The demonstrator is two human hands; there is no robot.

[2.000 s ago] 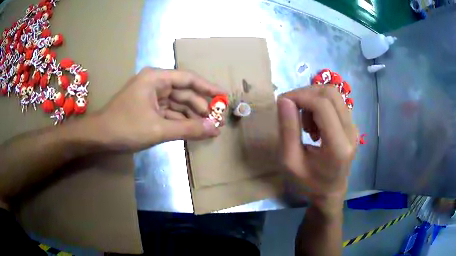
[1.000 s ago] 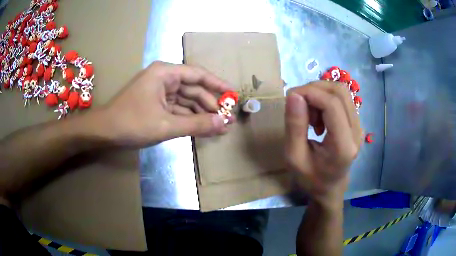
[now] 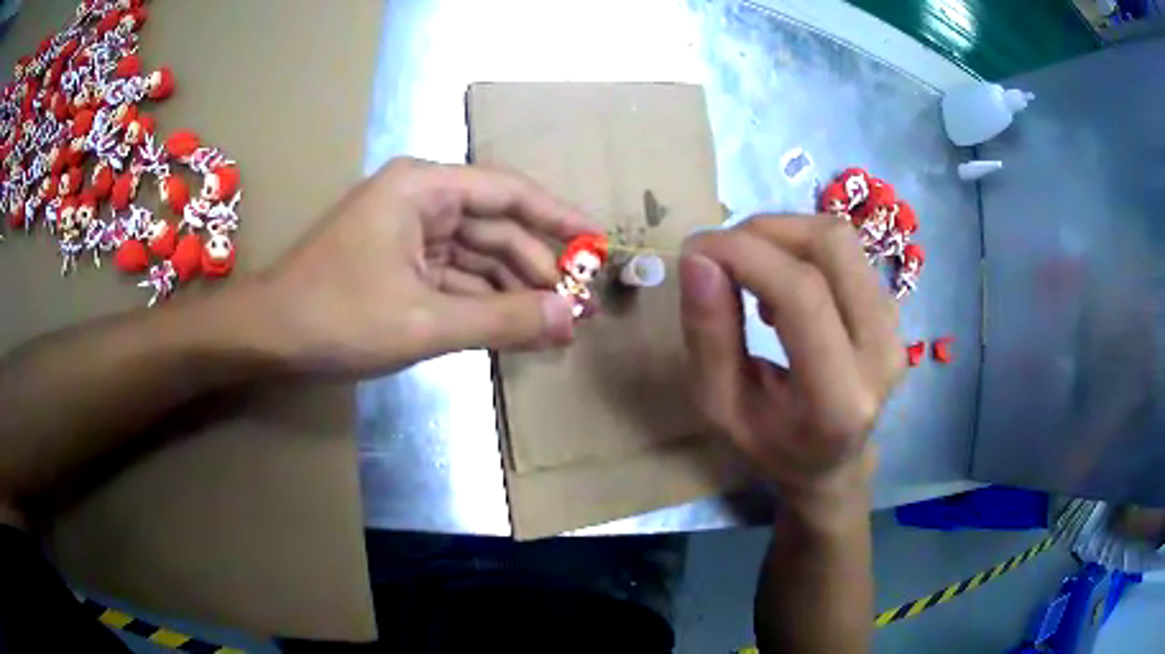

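My left hand [image 3: 434, 268] holds a small doll figure [image 3: 581, 266] with red hair and a pale face, upright between thumb and fingertips above the cardboard pad [image 3: 601, 409]. My right hand [image 3: 792, 332] pinches a thin yellowish stick [image 3: 652, 249] between thumb and index finger. The stick points left, and its tip is at the doll's red hair; whether it touches cannot be told. A small whitish cup [image 3: 643, 270] stands on the pad just below the stick, beside dark stains.
Many dolls [image 3: 109, 153] lie heaped on the large cardboard sheet [image 3: 281, 77] at left. A smaller doll cluster [image 3: 875, 217] and two loose red hair pieces [image 3: 942, 350] lie on the metal bench at right. A white squeeze bottle [image 3: 981, 115] stands at far right.
My right hand has moved left, bringing the stick to the doll's hair. Two red pieces now show beside it, where one showed a second ago. My left hand has stayed nearly still since then.
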